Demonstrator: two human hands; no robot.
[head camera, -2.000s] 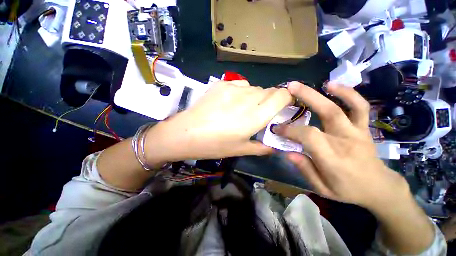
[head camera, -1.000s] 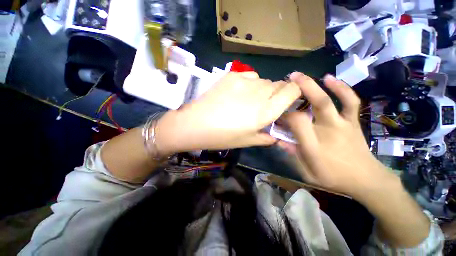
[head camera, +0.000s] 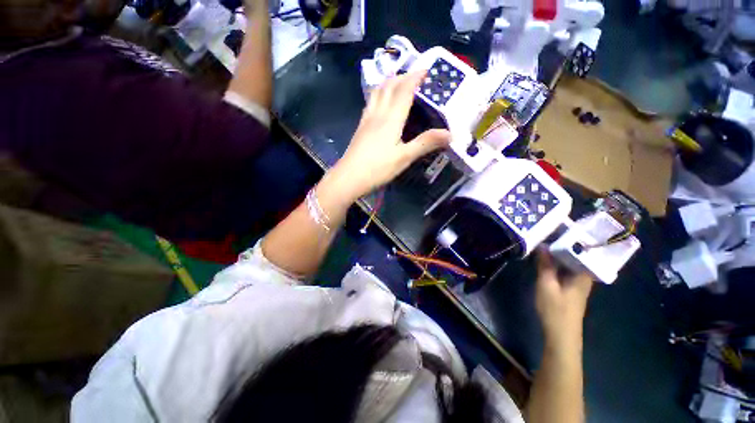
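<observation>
One white camera body (head camera: 536, 198) with a dotted lamp panel lies in front of me, its black dome (head camera: 476, 240) towards me and loose wires hanging from it. My right hand (head camera: 563, 293) grips its white side housing (head camera: 608, 252) from below, fingertips hidden. My left hand (head camera: 385, 140) is spread around the near side of a second camera body (head camera: 447, 80), fingers on its shell beside the lamp panel and thumb by the white arm. A camera module (head camera: 520, 97) with a yellow ribbon cable (head camera: 491, 118) sits by that camera's side housing.
An open cardboard box (head camera: 608, 149) with several black plugs stands behind the cameras. More part-built cameras lie at the back and right, including a black dome (head camera: 716, 149). A person in a dark top (head camera: 124, 140) is at the left, arm reaching to the bench.
My view has swung left. My hands have parted from the small white housing; the left is now at the left camera, the right at the near camera's side housing. The neighbour has come into view.
</observation>
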